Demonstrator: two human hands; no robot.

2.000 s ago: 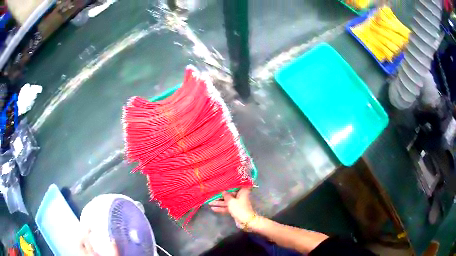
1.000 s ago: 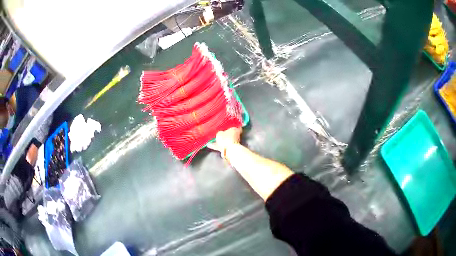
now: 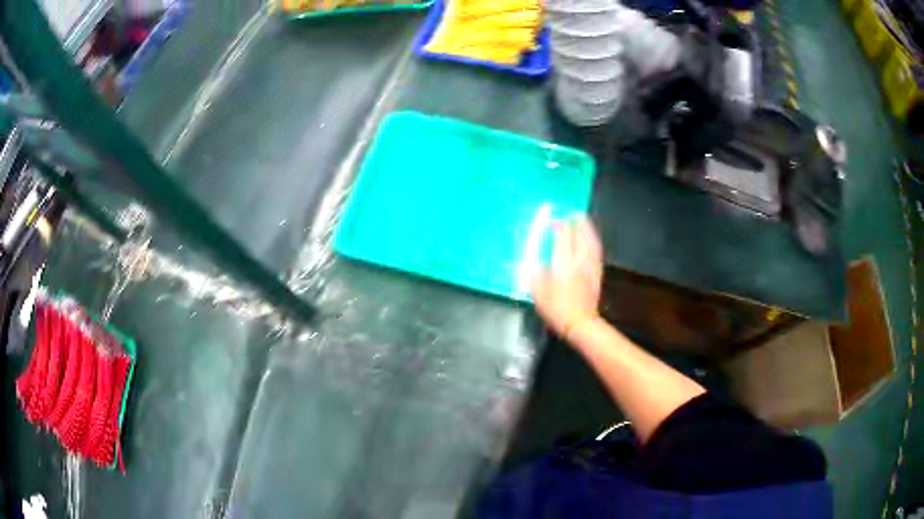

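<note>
An empty green plastic tray lies on the dark green bench. My right hand is at its near right corner, slightly blurred, with the fingers over the rim and the thumb hidden. Red lead wires lie in curved rows on another green tray at the far left, with no hand on them. My left hand is not in view.
A green bench post slants across the left. A dark blue tray of yellow-orange wires and a grey ribbed hose are at the back. The solder pot is on the side table; a cardboard box stands below it.
The view has swung right. My right hand has left the red wires' tray and is now at the corner of the empty green tray. The red wires remain on the bench.
</note>
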